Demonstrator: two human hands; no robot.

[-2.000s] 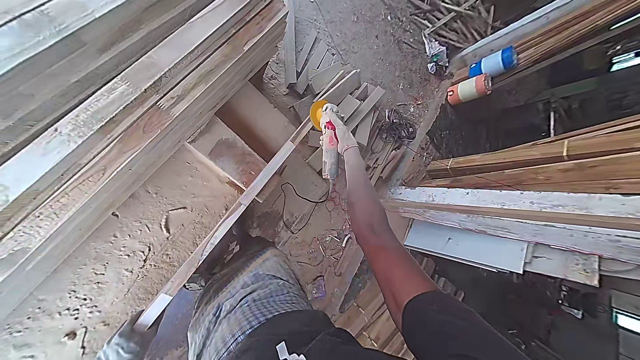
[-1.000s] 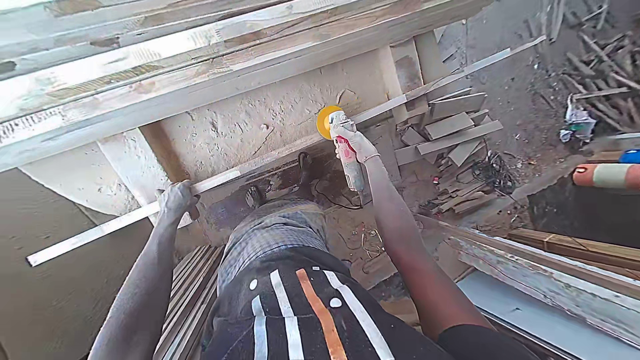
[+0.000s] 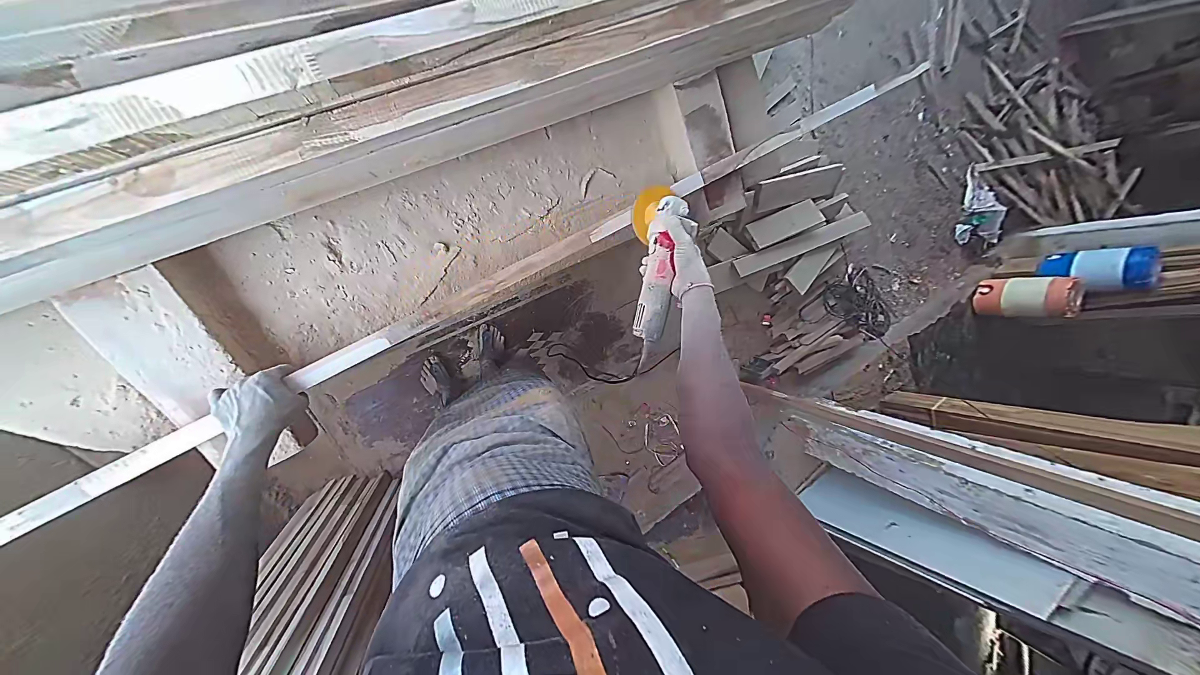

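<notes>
My right hand point(image 3: 682, 253) grips a dusty angle grinder point(image 3: 653, 295) with a red part and a yellow disc point(image 3: 651, 212). The disc is at the edge of a long, thin wooden strip point(image 3: 487, 286); whether it touches the wood cannot be told. The strip slants from the lower left to the upper right. My left hand point(image 3: 258, 405) is closed around the strip near its lower left part. A dark cord point(image 3: 600, 377) trails below the grinder over the floor.
Stacked long planks point(image 3: 375, 122) fill the upper left. Wood offcuts point(image 3: 797, 225) lie right of the grinder, beside a coiled black cable point(image 3: 858, 300). Orange point(image 3: 1028, 296) and blue point(image 3: 1102, 268) rolls or containers lie at the right. Thin slats point(image 3: 319, 572) are at the lower left, beside my legs.
The view has swung strongly. My left hand, at the strip's lower end in the earliest frame, now grips farther along, with strip past it. The grinder is still in my right hand.
</notes>
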